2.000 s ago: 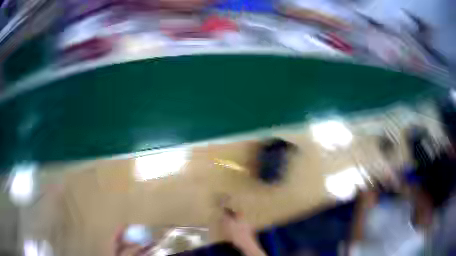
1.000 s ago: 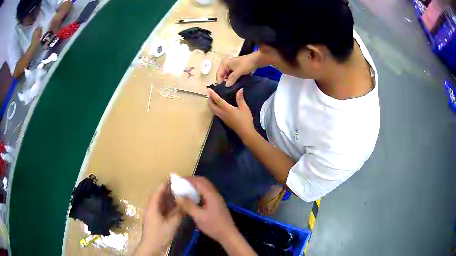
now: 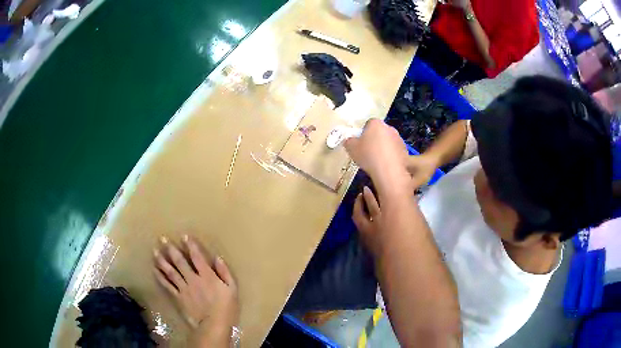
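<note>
My left hand (image 3: 199, 285) lies palm down on the tan bench (image 3: 184, 211), fingers spread and empty. My right arm reaches across to the neighbour's place. My right hand (image 3: 378, 149) is over the near edge of a flat tan cardboard pad (image 3: 293, 149), its fingertips at a small white oval piece (image 3: 335, 138). Its palm side is hidden, so I cannot tell whether it grips anything. A small dark red piece (image 3: 306, 133) lies on the pad. The white bottle cannot be made out clearly.
Black clumps lie at the bench's lower left (image 3: 114, 319), beyond the pad (image 3: 328, 78) and at the far end (image 3: 396, 24). A pale stick (image 3: 233, 161) and a dark pen-like tool (image 3: 328, 41) lie on the bench. A person in white (image 3: 476, 272) sits close at right.
My hands have come apart. The left has gone down flat onto the bench; the right has reached forward to the neighbour's pad. The white bottle seen between my hands is no longer clearly visible.
</note>
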